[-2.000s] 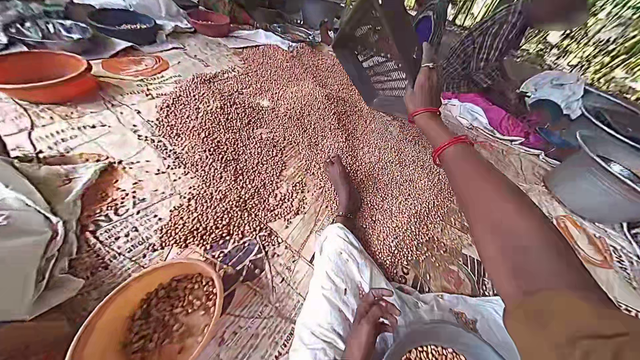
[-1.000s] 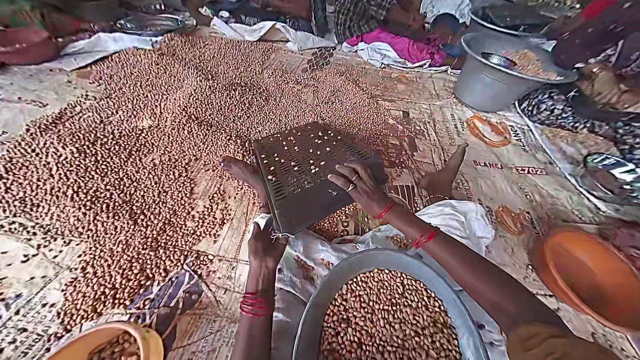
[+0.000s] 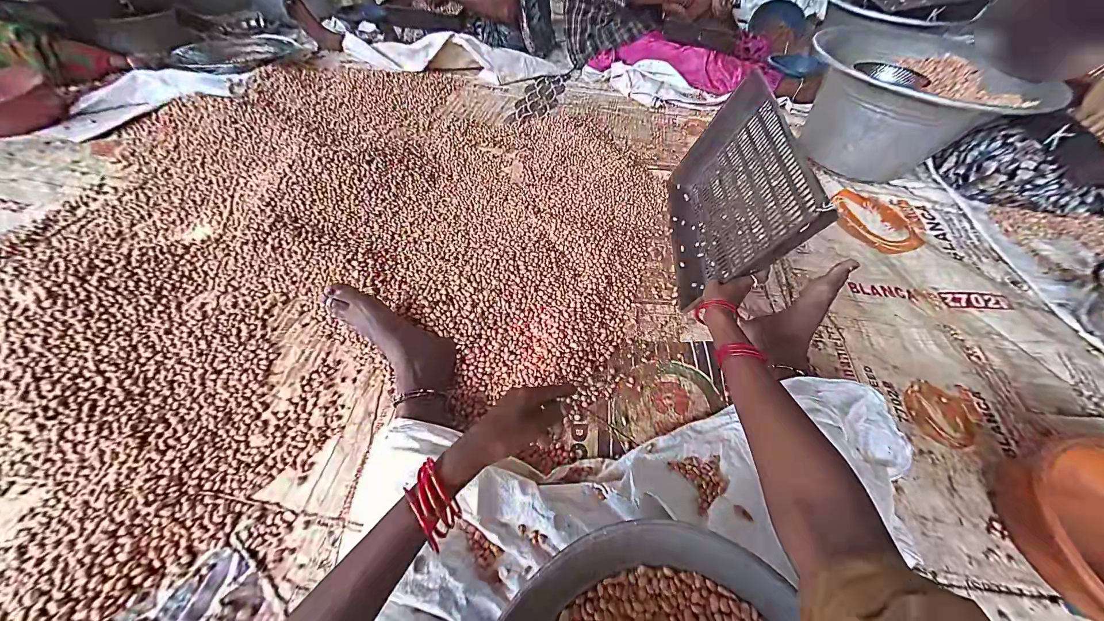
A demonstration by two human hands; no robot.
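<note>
My right hand grips the lower edge of a dark slotted plastic tray, which is tilted up steeply to the right of the heap. A few small pale pieces cling to the tray's left side. My left hand is low over the near edge of a large heap of small reddish-brown nuts or beans; its fingers point right, and whether it holds any is unclear. A grey tub of the same pieces stands at my lap, on white cloth that carries a few loose ones.
My feet rest on either side, one against the heap. Printed sacking covers the ground. An orange basin is at the right edge, and a large grey tub with a strainer stands at the back right. Other people sit along the far side.
The tray, held low in both hands a second ago, is now raised and tilted at the right in my right hand alone. My left hand has let go of it and is over the heap's near edge.
</note>
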